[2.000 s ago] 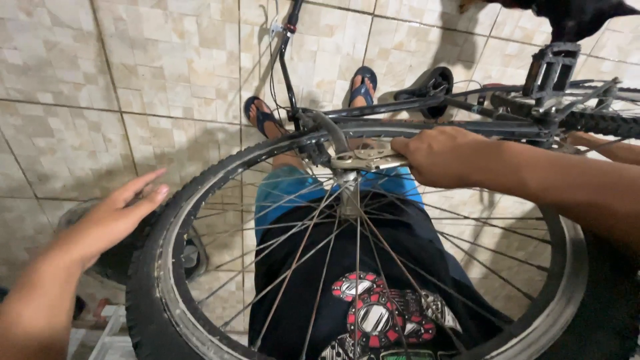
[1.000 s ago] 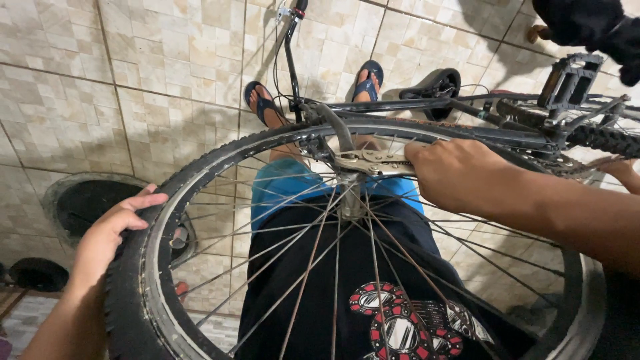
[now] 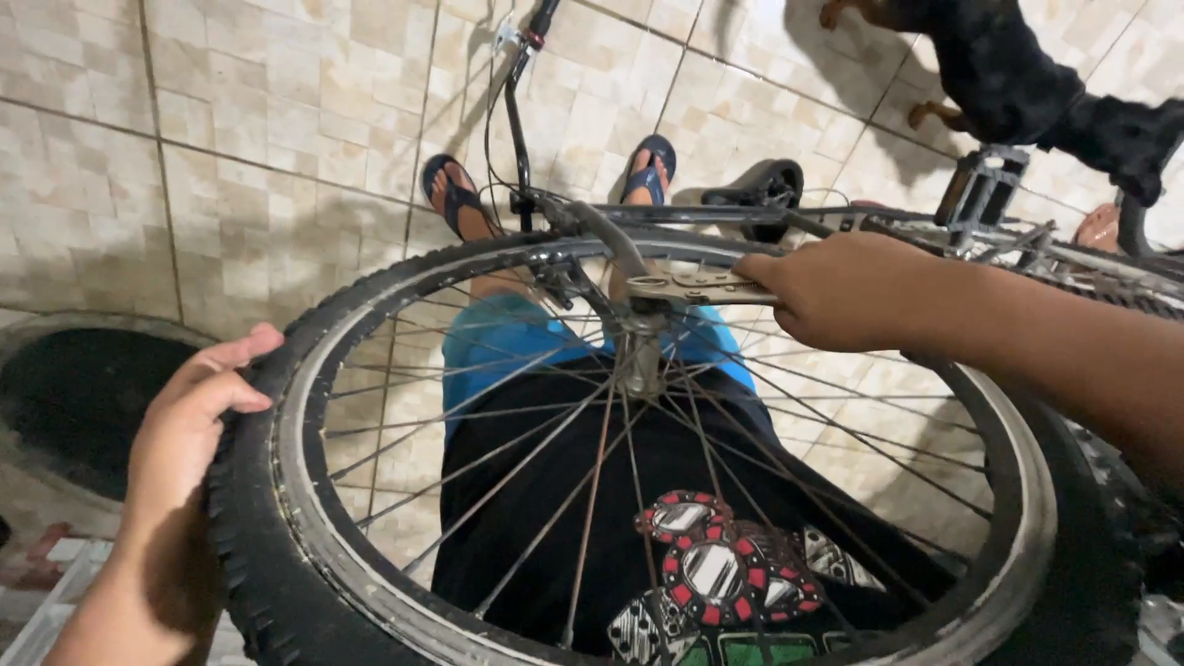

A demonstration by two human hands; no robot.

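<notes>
A spoked bicycle wheel (image 3: 305,518) with a knobby black tire lies across the lower view, attached to the bicycle's fork (image 3: 615,240). My right hand (image 3: 856,291) grips a pair of metal locking pliers (image 3: 694,288), whose jaws are at the axle end above the wheel hub (image 3: 640,356); their exact bite is hard to see. My left hand (image 3: 199,407) is against the tire's outer left side, fingers curled over the tread. Under the hub, my lap in dark cloth shows through the spokes.
The bicycle frame (image 3: 721,215) stretches to the right, with a pedal (image 3: 985,190) and saddle (image 3: 758,188). A black dog (image 3: 1008,79) stands at the upper right. A dark oval object (image 3: 83,407) lies at the left, near a pale rack (image 3: 55,592). My sandalled feet are beyond the wheel.
My left hand has moved from beside the wheel onto the tire. My right hand stays on the pliers near the hub. The dog shows more fully at the upper right.
</notes>
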